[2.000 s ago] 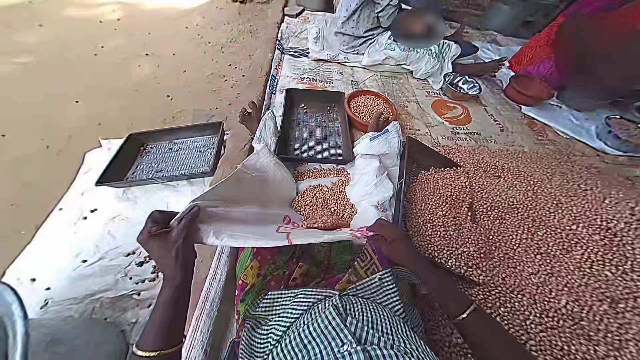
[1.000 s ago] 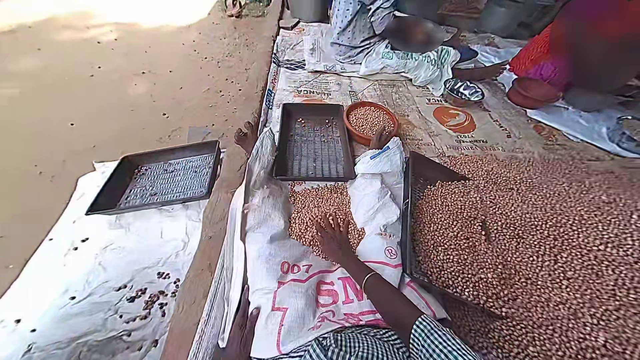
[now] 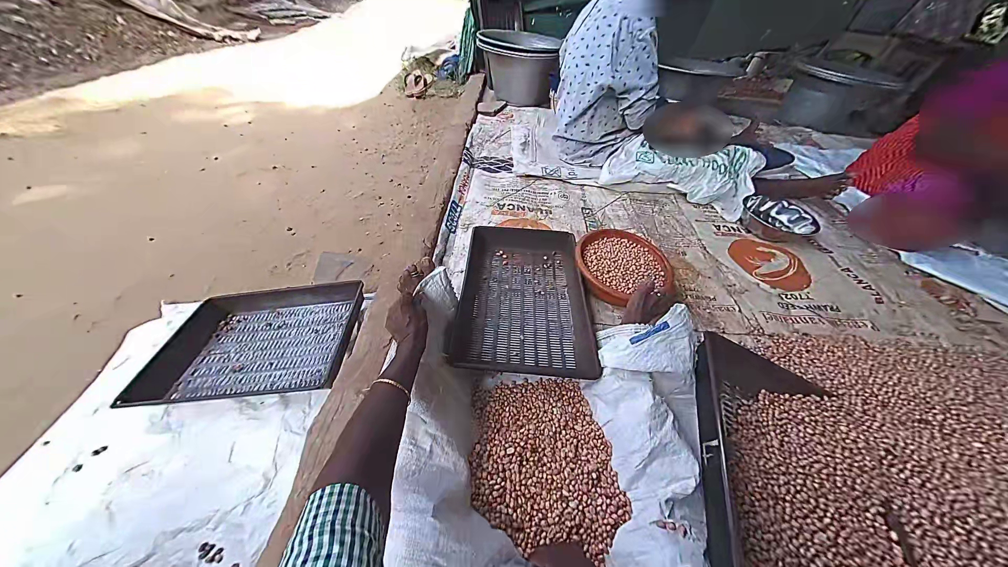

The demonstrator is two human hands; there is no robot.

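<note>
My left hand (image 3: 405, 319) reaches forward to the far left corner of a white woven sack (image 3: 433, 457), beside my foot; whether its fingers grip the sack is unclear. A little of what appears to be my right hand (image 3: 561, 554) shows at the bottom edge, against a pile of small reddish-brown nuts or seeds (image 3: 543, 465) on the sack. Beyond the pile lies a black slotted plastic tray (image 3: 524, 315) with a few pieces in it. A round orange-brown bowl (image 3: 624, 264) of the same pieces stands to its right, near my other foot (image 3: 650, 303).
Another slotted tray (image 3: 264, 346) rests on a white sheet at left. On the right, a black tray (image 3: 717, 457) borders a large heap of nuts or seeds (image 3: 866, 449). Two people sit farther back, near a metal bowl (image 3: 780, 218) and large metal tubs (image 3: 520, 67).
My left hand has moved forward from the near side of the sack. My right hand has drawn back from the middle of the pile toward the near edge. The view has tilted up.
</note>
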